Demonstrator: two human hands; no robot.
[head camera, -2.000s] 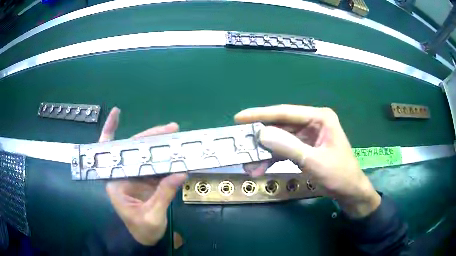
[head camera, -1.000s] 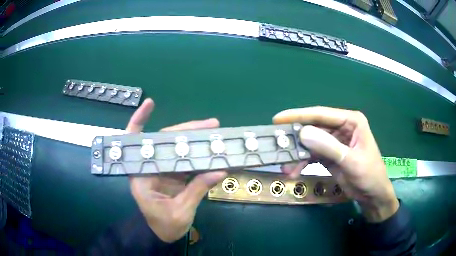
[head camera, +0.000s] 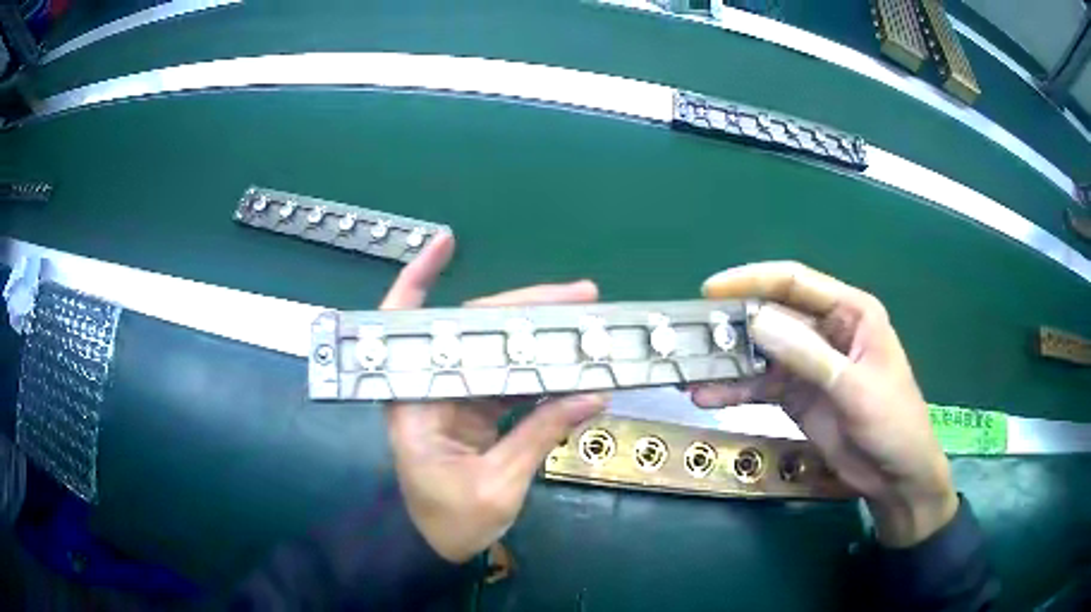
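Note:
A long grey fixture plate (head camera: 485, 380) with several round silver parts (head camera: 523, 343) in a row is held up in front of me, its face towards the camera. My left hand (head camera: 473, 466) grips it from below and behind, thumb on the lower edge. My right hand (head camera: 843, 389) pinches its right end between thumb and fingers. Below it a bronze plate (head camera: 634, 476) with ringed sockets lies on the bench edge; its right end is hidden by my right hand.
A second grey plate with discs (head camera: 335, 230) lies on the green belt. A dark plate (head camera: 772, 134) lies on the far white strip. Bronze bars (head camera: 921, 48) are at the top right, another bronze plate (head camera: 1062, 347) at the right edge. A green label (head camera: 971, 432) and dimpled clear sheet (head camera: 69, 389) flank the bench.
The held plate and both hands have shifted right in the picture, as has the background. The plate has turned from steeply glaring to more level, and its discs show more clearly than at first.

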